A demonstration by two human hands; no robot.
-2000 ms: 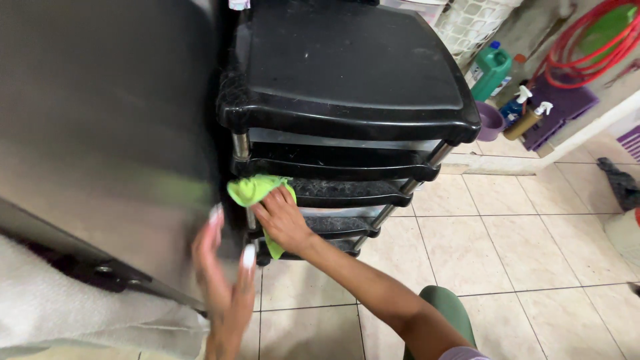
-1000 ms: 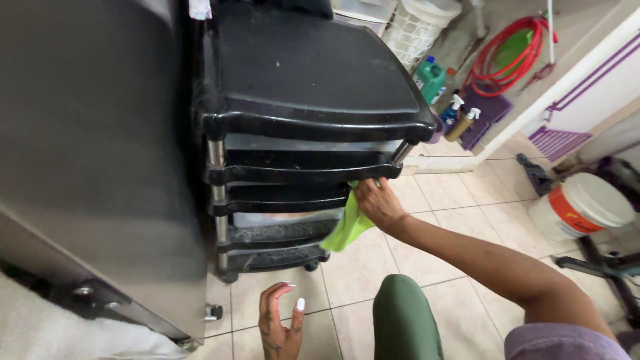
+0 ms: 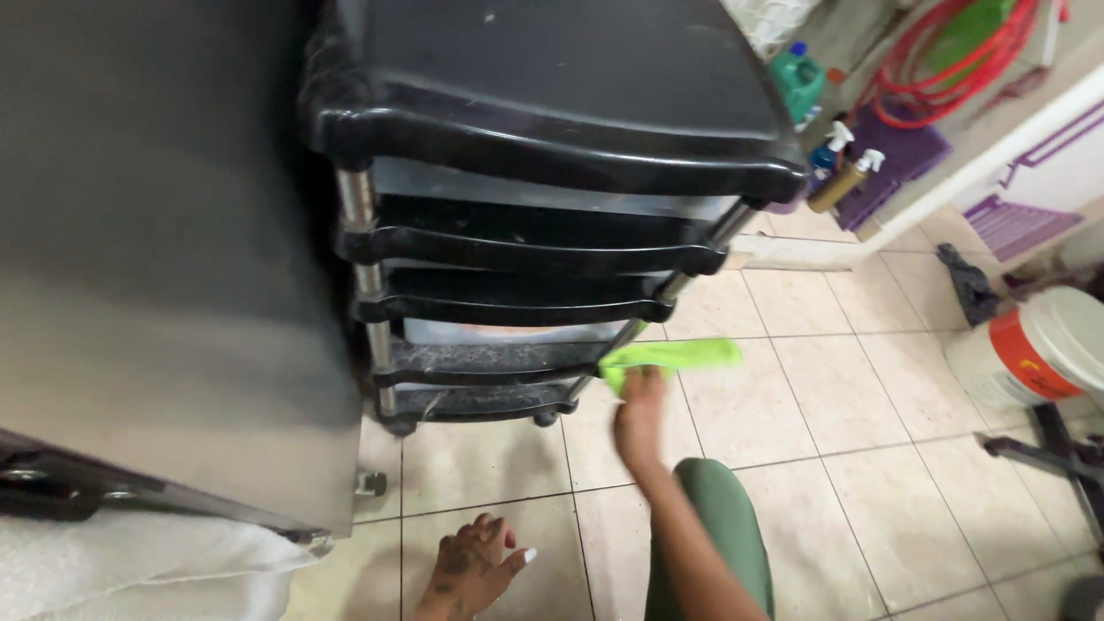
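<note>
A lime-green cloth (image 3: 681, 354) is in my right hand (image 3: 641, 405), held against the right end of a lower shelf, by the metal post of a black plastic shelf rack (image 3: 552, 164). The hand is slightly blurred. Pale dust lies on the lower shelves (image 3: 492, 355), while the upper ones look darker and shinier. My left hand (image 3: 479, 561) hangs over the floor tiles at the bottom, fingers loosely bent and apart, with nothing in it.
A large grey metallic appliance (image 3: 164, 259) stands close on the left, a white towel (image 3: 147, 561) below it. At right are a white bucket (image 3: 1026, 349), a black stand base (image 3: 1052, 448), spray bottles (image 3: 841, 181) and a coiled red hose (image 3: 957, 69).
My right hand with the cloth has gone from the left side of the rack to its right side, then down to a lower shelf. My left hand has left the appliance's side.
</note>
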